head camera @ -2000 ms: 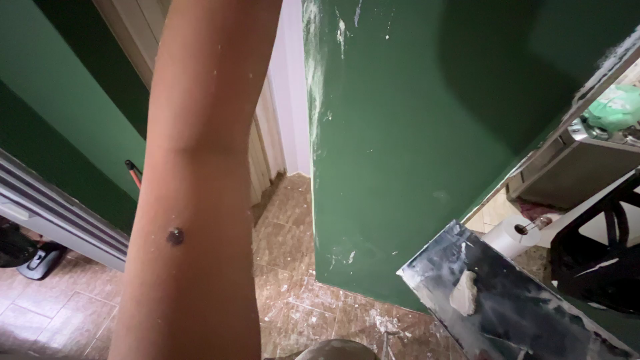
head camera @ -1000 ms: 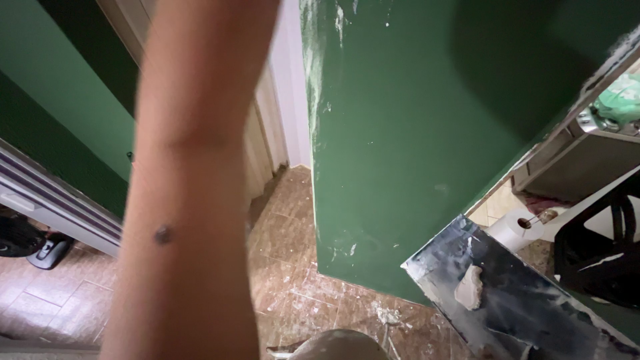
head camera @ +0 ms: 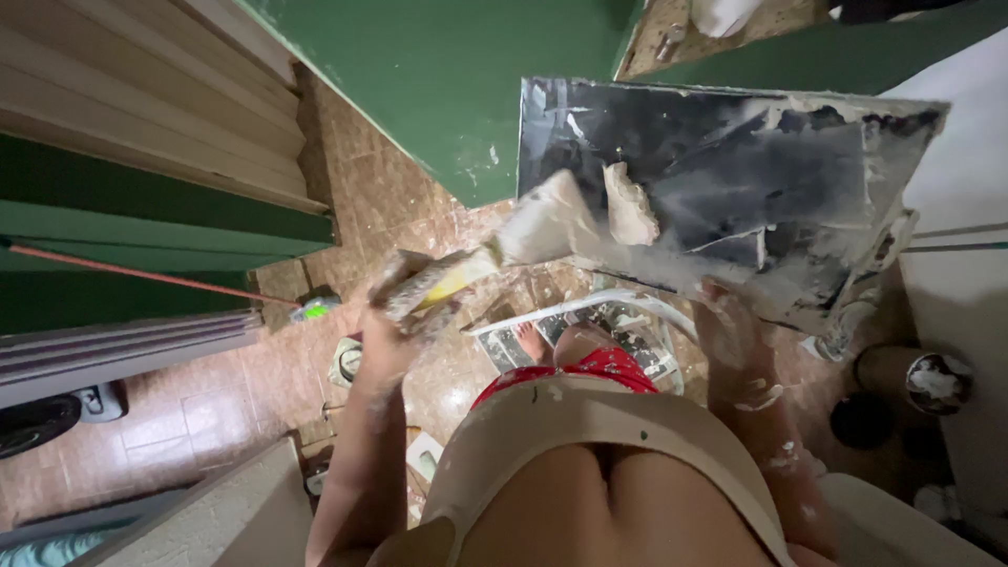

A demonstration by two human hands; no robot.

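In the head view my left hand, coated with whitish compound, holds a wide putty knife by its yellow handle; its blurred blade points right, toward the board. A flat black board, smeared with compound, lies at the upper right. On the board sits a pale lump of compound, just right of the blade. My right hand, also smeared, touches the board's near edge; whether its fingers close round the edge cannot be told.
Below me is a stepladder with a white curved rail and spattered dark steps. A green panel rises ahead. Folded beige panels stand at left. A red pole reaches the tiled floor. A round container is at lower right.
The view has swung sharply downward. My left arm, raised across the view before, is now low, its hand and the putty knife in sight. My right hand has come into view beside the board.
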